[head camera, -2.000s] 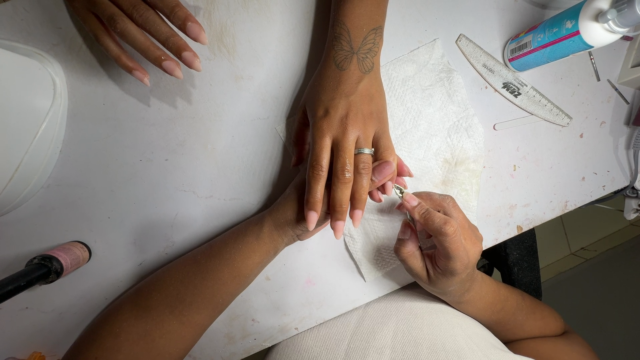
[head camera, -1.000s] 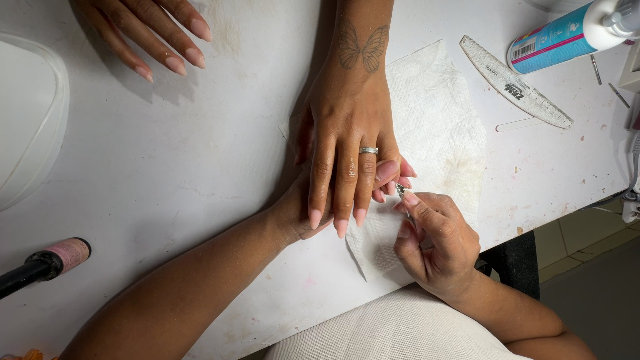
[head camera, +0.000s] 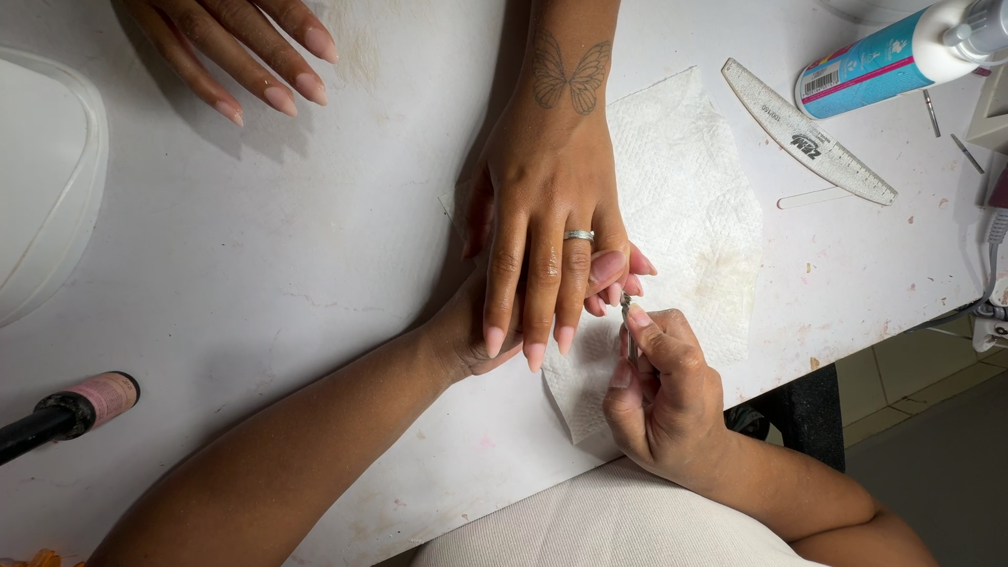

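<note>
Another person's hand (head camera: 555,181), with a butterfly tattoo at the wrist and a silver ring, reaches down from the top, palm down, over a white paper towel (head camera: 685,197). From beneath, my left hand (head camera: 472,323) holds it around the fingers, my thumb beside its little finger; much of my hand is hidden under it. My right hand (head camera: 669,386) pinches a small metal cuticle tool (head camera: 628,327), perhaps nippers, its tip at the little finger's nail. That person's other hand (head camera: 236,51) rests on the table at the upper left.
A curved nail file (head camera: 807,134) and a thin clear stick (head camera: 811,198) lie right of the towel. Beyond them is a blue and white pump bottle (head camera: 866,67). A white rounded device (head camera: 47,181) and a black-handled pink bottle (head camera: 102,398) are at the left. The table's edge (head camera: 874,339) runs diagonally.
</note>
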